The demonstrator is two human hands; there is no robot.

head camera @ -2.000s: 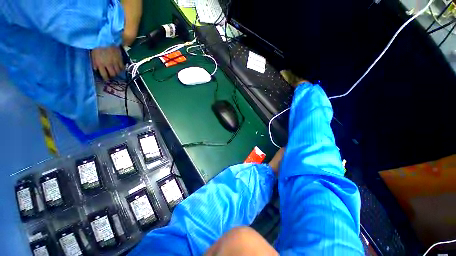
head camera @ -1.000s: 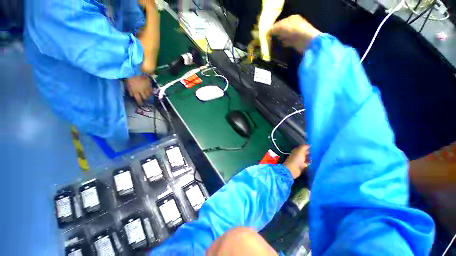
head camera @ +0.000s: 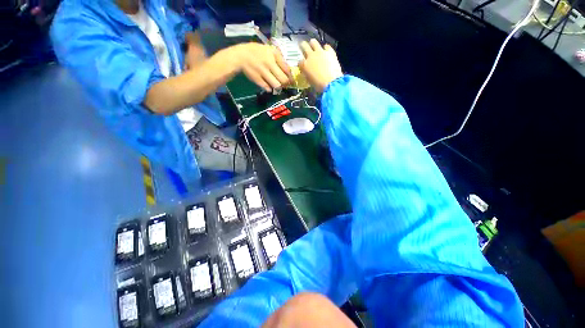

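Note:
My right hand [head camera: 321, 65] reaches far forward, its fingers closed at a limp pale yellow cloth or paper [head camera: 299, 78]. Another person's hand [head camera: 266, 68] is right beside it, at the left edge of the yellow piece. Whether that hand also grips it cannot be told. My left sleeve [head camera: 305, 256] comes in from the bottom; my left hand is hidden behind my right arm.
A clear tray [head camera: 176, 253] of labelled black units lies low at left. On the green bench [head camera: 276, 154] are a white puck [head camera: 299, 125], an orange-red tag [head camera: 278, 113] and white cables. A person in a blue smock [head camera: 122, 64] stands at left. A green-and-white item [head camera: 487, 232] lies at right.
My right hand has moved forward and left with the yellow piece. The other person's hand has come up to meet it. My left hand has gone out of sight behind my right arm.

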